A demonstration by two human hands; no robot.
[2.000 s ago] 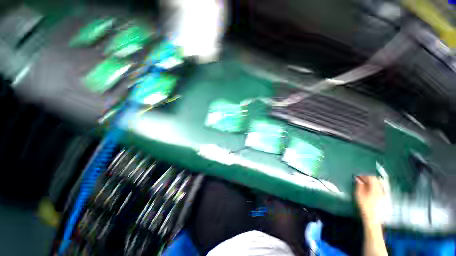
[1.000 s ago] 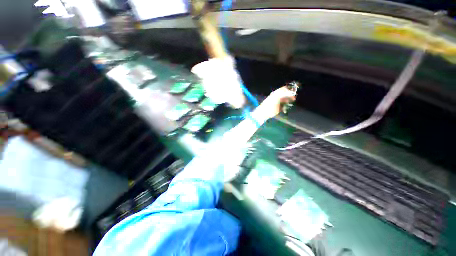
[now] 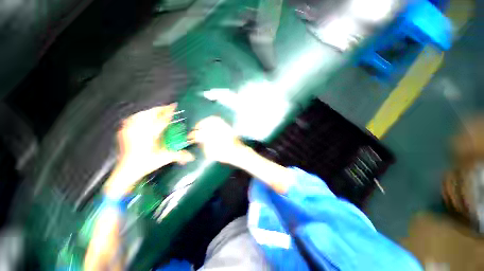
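Observation:
The frame is blurred. A bright green circuit board (image 3: 175, 135) is between my two hands, over the green bench. My left hand (image 3: 142, 138), with a blue band at the wrist, holds the board between its thumb below and its fingers above. My right hand (image 3: 216, 139) has curled fingers closed at the board's right edge. Its fingertips are blurred, and whether a plug or lead is between them cannot be seen.
A blurred keyboard (image 3: 93, 124) lies left of my hands. More green boards (image 3: 146, 198) are below it, partly behind my left forearm. A dark object (image 3: 261, 46) stands on the bench above. A black slotted tray (image 3: 323, 140) is low at right, with a blue stool (image 3: 430, 24) beyond.
The view has swung right. My left hand has come back from its reach under the shelf to the board. My right hand, out of view a second ago, is now at the board.

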